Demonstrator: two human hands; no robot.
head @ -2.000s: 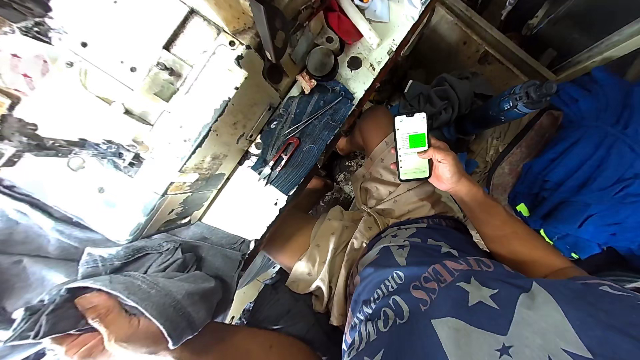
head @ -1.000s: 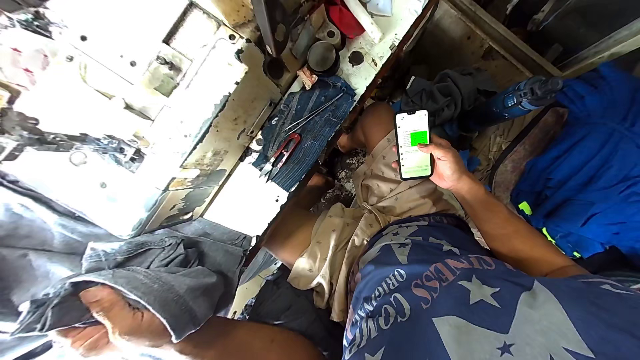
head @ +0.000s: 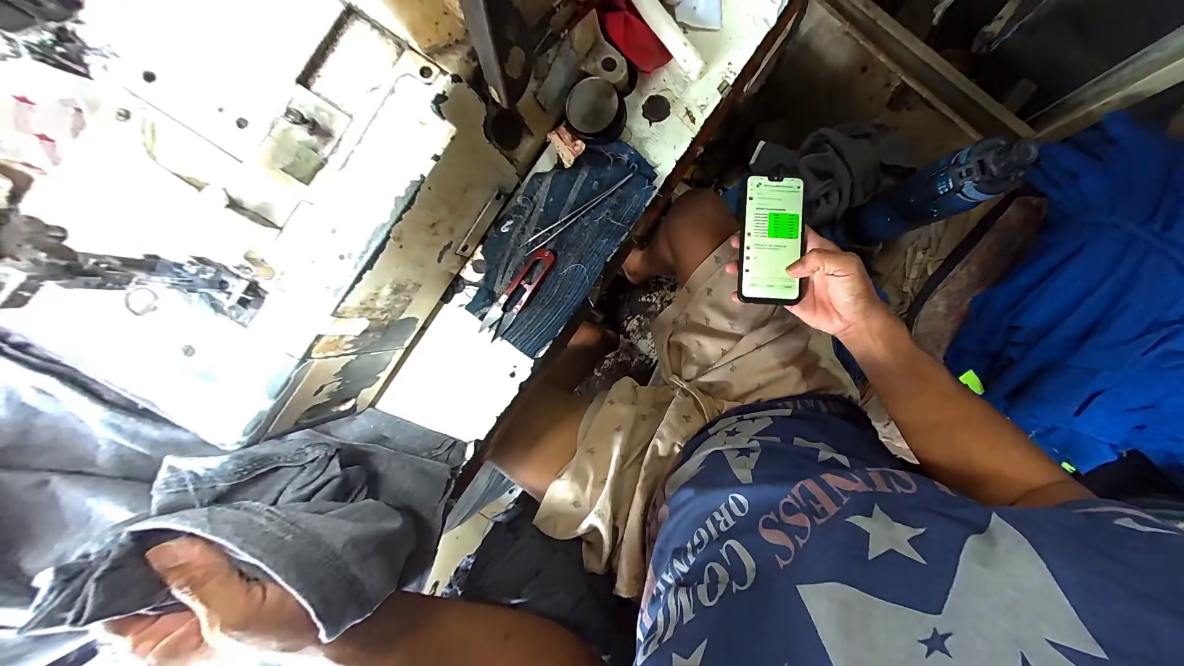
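Note:
My right hand [head: 837,291] holds a smartphone [head: 772,240] upright over my lap, its lit screen showing writing and a green block; the thumb rests at the screen's lower right. At the lower left, my left hand [head: 227,597] is partly inside the folds of a grey denim garment [head: 305,546], gripping it, with some fingers hidden. Between the hands, on the machine table, a blue denim scrap [head: 592,222] carries red-handled thread snips [head: 524,285] and metal tweezers [head: 583,211]. Neither hand touches these tools.
A white industrial sewing machine [head: 231,185] fills the upper left. A round dark container [head: 595,109] and a red cloth [head: 638,37] stand at the table's far end. Blue fabric [head: 1091,296] lies at the right, beside a blue bottle [head: 953,190].
The phone in my right hand has risen a little in the view, and the thumb now sits below the green block instead of at its edge. My left hand remains in the grey denim.

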